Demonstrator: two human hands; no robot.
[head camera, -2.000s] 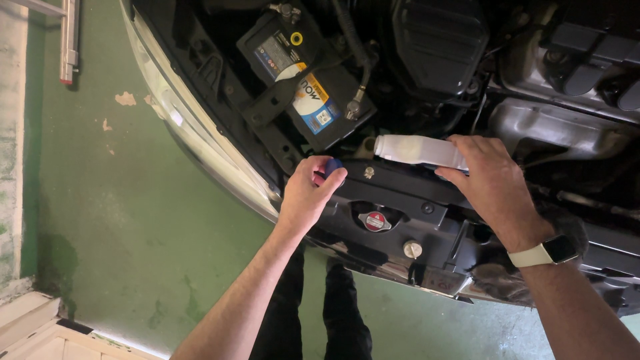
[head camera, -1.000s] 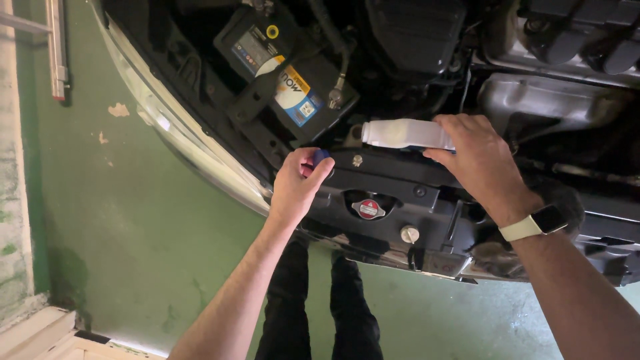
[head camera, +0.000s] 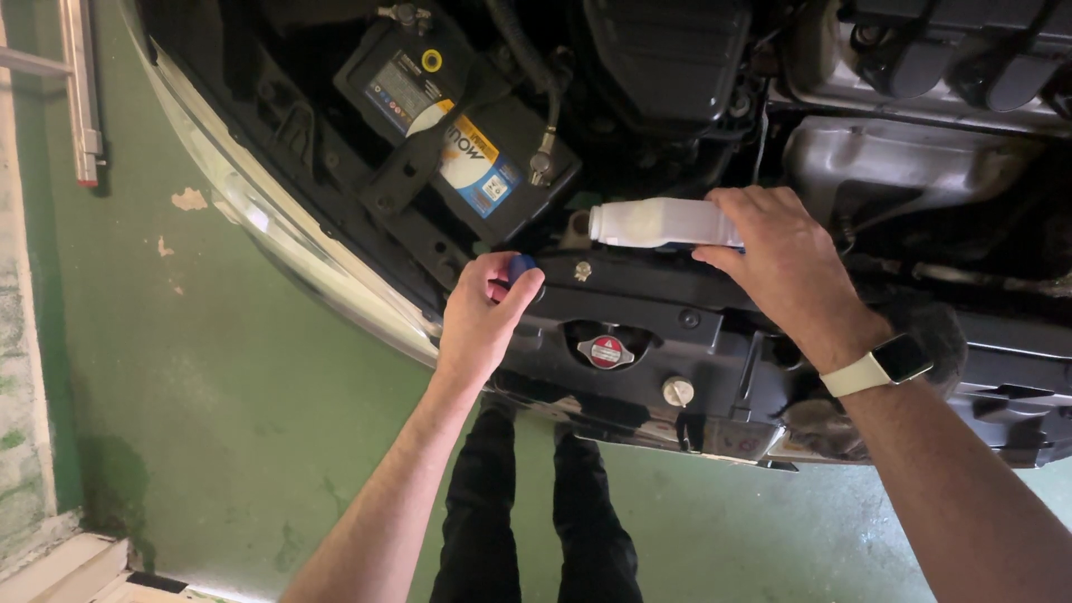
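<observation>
My left hand (head camera: 486, 314) pinches a blue cap (head camera: 521, 268) between thumb and fingers, over the front edge of a car's engine bay. My right hand (head camera: 783, 260) grips a white plastic bottle (head camera: 662, 222) that lies tilted nearly level, its uncapped mouth toward the left. Just under the mouth is a pale filler neck (head camera: 576, 230), partly hidden; whether liquid flows cannot be seen. Nearer to me sits a radiator cap (head camera: 606, 352) with a red label, in a recess of the black front panel (head camera: 645, 306). A car battery (head camera: 469, 142) lies beyond my left hand.
A headlight (head camera: 251, 209) curves along the left of the bay. Behind the bottle are a black engine-bay box (head camera: 670, 59) and a metal heat shield (head camera: 896, 167). A round metal knob (head camera: 677, 391) is on the front panel. A metal frame (head camera: 82, 100) stands at the upper left on the green floor.
Both hands keep nearly the same pose, with the bottle still tilted over the filler neck and the blue cap in my left hand. Only the view has shifted slightly.
</observation>
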